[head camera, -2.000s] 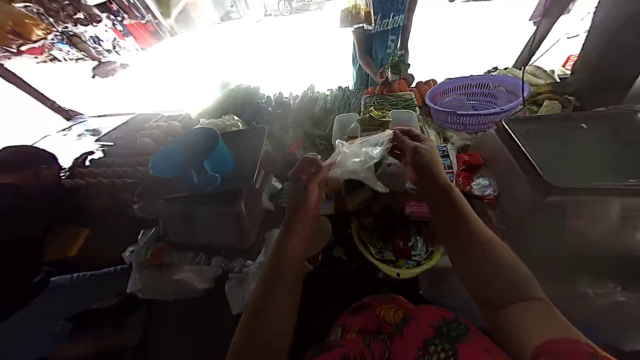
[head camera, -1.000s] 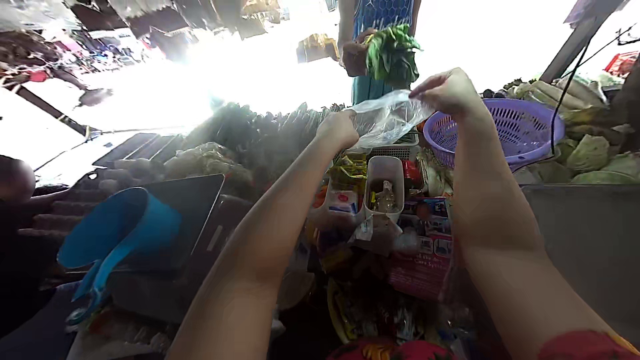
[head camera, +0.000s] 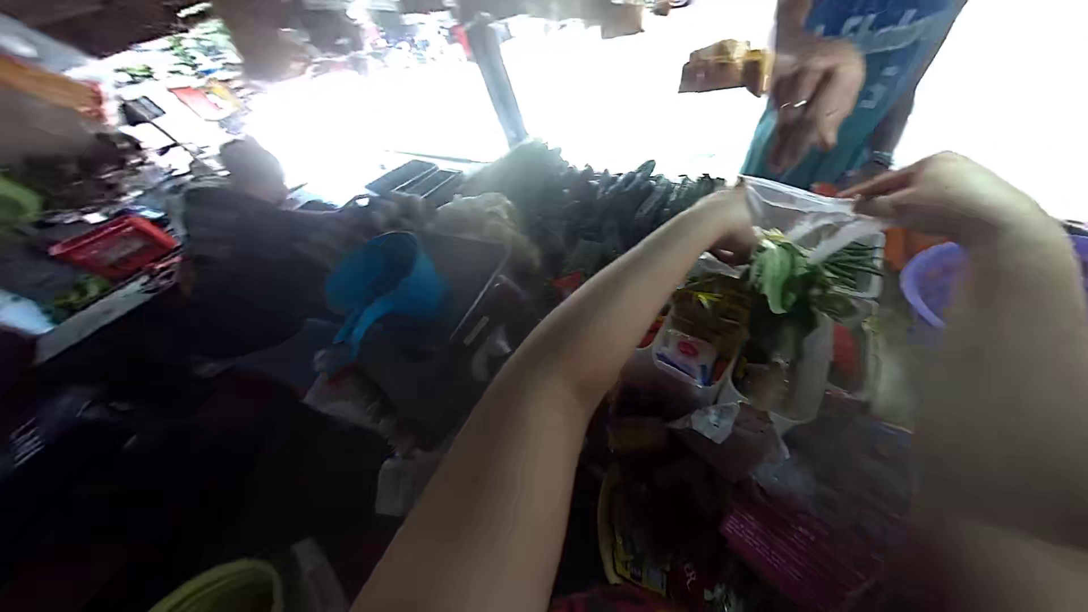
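Observation:
My left hand (head camera: 733, 223) grips one side of the mouth of a thin clear plastic bag (head camera: 803, 204). With thumb and fingers, my right hand (head camera: 943, 195) pinches the bag's other side, so its mouth is spread between the two. Leafy greens (head camera: 786, 276) show at the bag, directly below its mouth; whether they are wholly inside I cannot tell. Above the bag is the hand (head camera: 816, 89) of a person in a blue top, pointing down, apart from mine. White plastic containers (head camera: 812, 374) with packets stand beneath the greens.
A blue plastic dipper (head camera: 387, 280) rests on a dark lid at left. Dark long vegetables (head camera: 629, 200) are piled behind my left arm. A purple basket (head camera: 931, 280) is partly hidden by my right arm. Another person (head camera: 246, 246) is at far left, and a pink box (head camera: 799, 544) lies below.
The greens, held up by the other person one second ago, are now at the bag between my hands. That person's hand no longer holds them. The view has swung left.

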